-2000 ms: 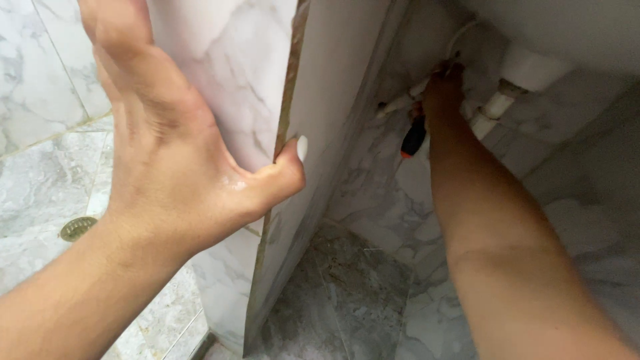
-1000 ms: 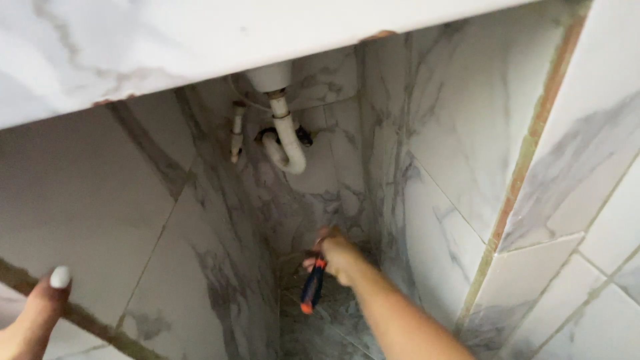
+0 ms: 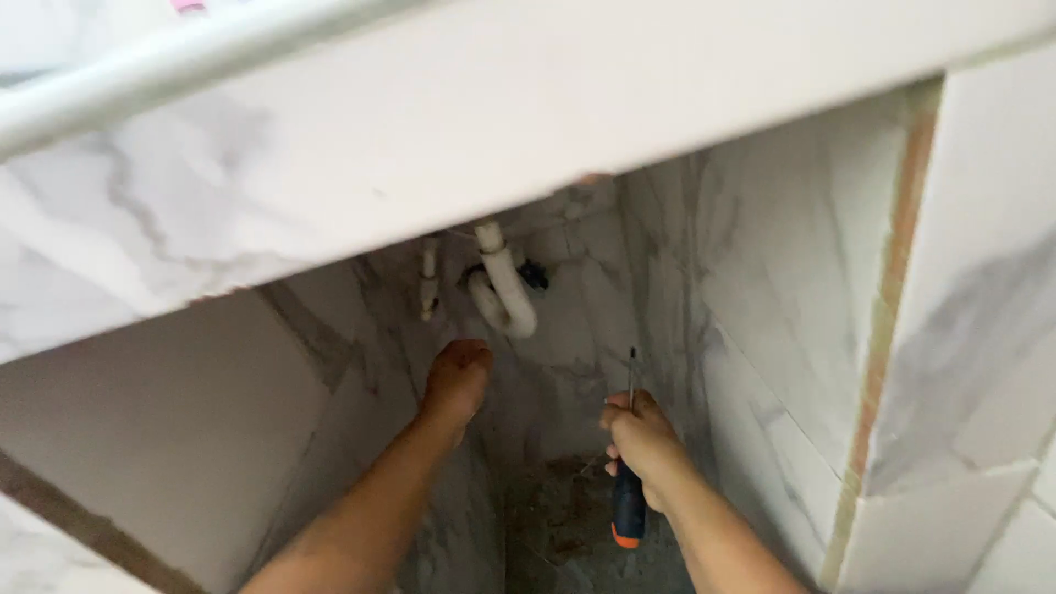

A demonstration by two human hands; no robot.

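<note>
My right hand [image 3: 643, 437] grips a screwdriver [image 3: 629, 503] with a dark handle and orange end; its thin metal shaft points up past my fingers. To the left, my left hand [image 3: 458, 378] is raised just below a white curved drain trap [image 3: 511, 305], and its fingers are partly hidden, so I cannot tell whether they hold anything. A short white pipe [image 3: 429, 280] hangs left of the trap. A dark fitting [image 3: 534, 274] sits on the wall behind the trap.
Marble-look tiled walls [image 3: 784, 330] enclose the narrow recess on both sides. A tiled counter front [image 3: 396, 148] crosses above my arms. The right opening edge [image 3: 891, 305] shows rough, exposed material. The floor [image 3: 561, 511] below looks dark and stained.
My left hand has left the edge of the side panel and reached into the recess. My right hand, near the pipes two seconds ago, is lower now with the screwdriver's shaft upward. The view has shifted.
</note>
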